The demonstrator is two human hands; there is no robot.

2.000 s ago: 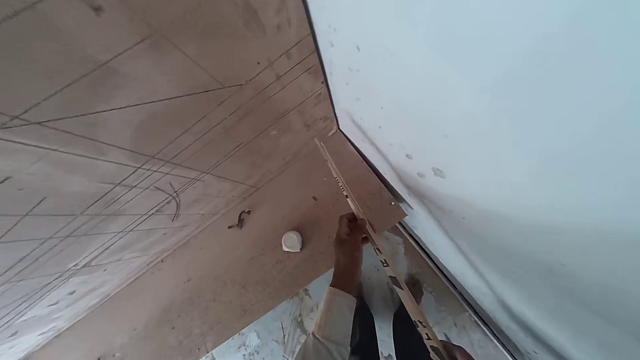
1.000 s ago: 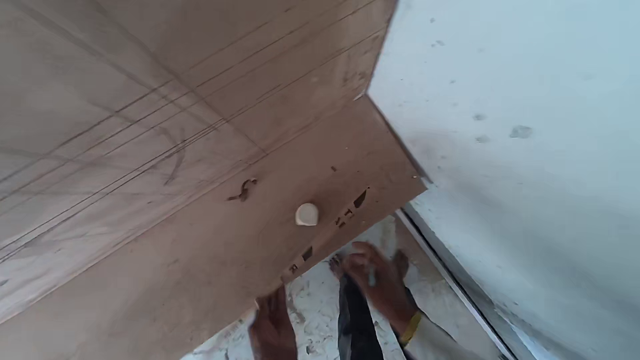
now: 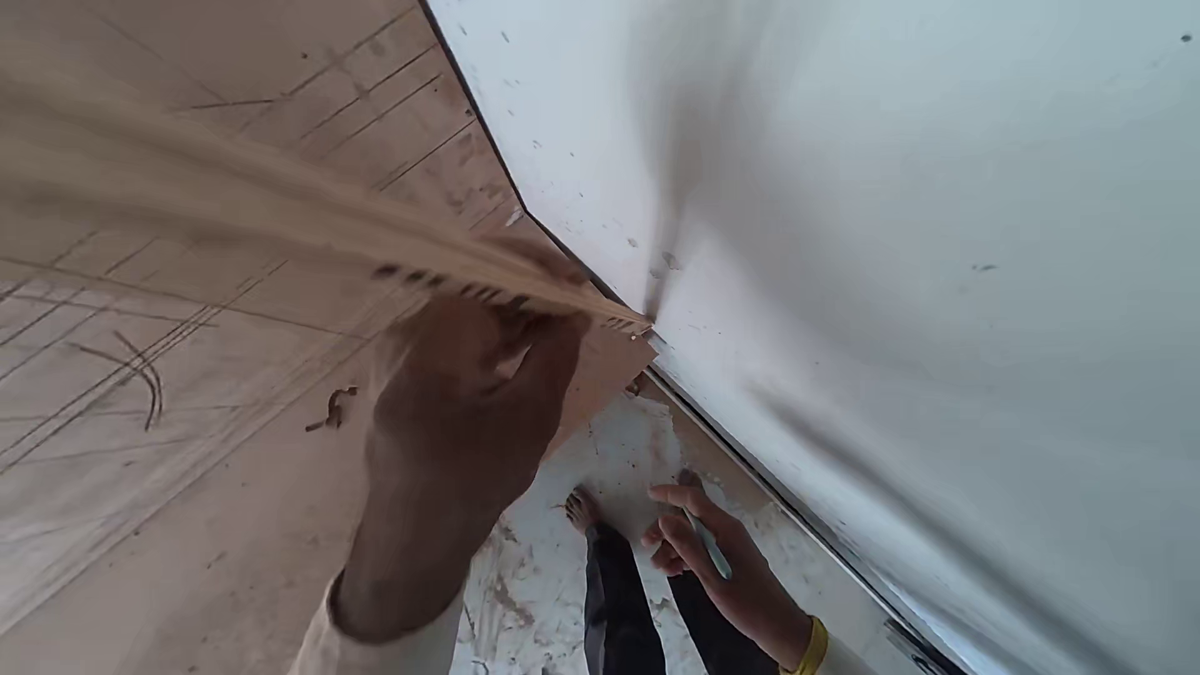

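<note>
My left hand (image 3: pixel 469 403) is raised at the centre, its fingers closed on a long wooden strip (image 3: pixel 375 225) that bears dark printed marks. The strip runs blurred from the upper left, and its far end meets the white wall (image 3: pixel 844 234) by the corner. Lower right, my right hand (image 3: pixel 722 553) holds a slim pale-green tool (image 3: pixel 708 542), perhaps a pencil or pen, between thumb and fingers. A yellow band is on that wrist. Behind my left hand lies a brown board (image 3: pixel 600 384), partly hidden.
Pencil lines cross the brown panel (image 3: pixel 112 337) at left. A dark curled mark or scrap (image 3: pixel 333 410) is on the board surface. My bare foot (image 3: pixel 583 509) stands on the stained floor (image 3: pixel 525 581). A dark-edged strip (image 3: pixel 750 459) follows the wall's base.
The strip, angled toward the lower right two seconds ago, now spans from the upper left to the wall. My left hand has risen from the board's edge. The round white object is no longer visible.
</note>
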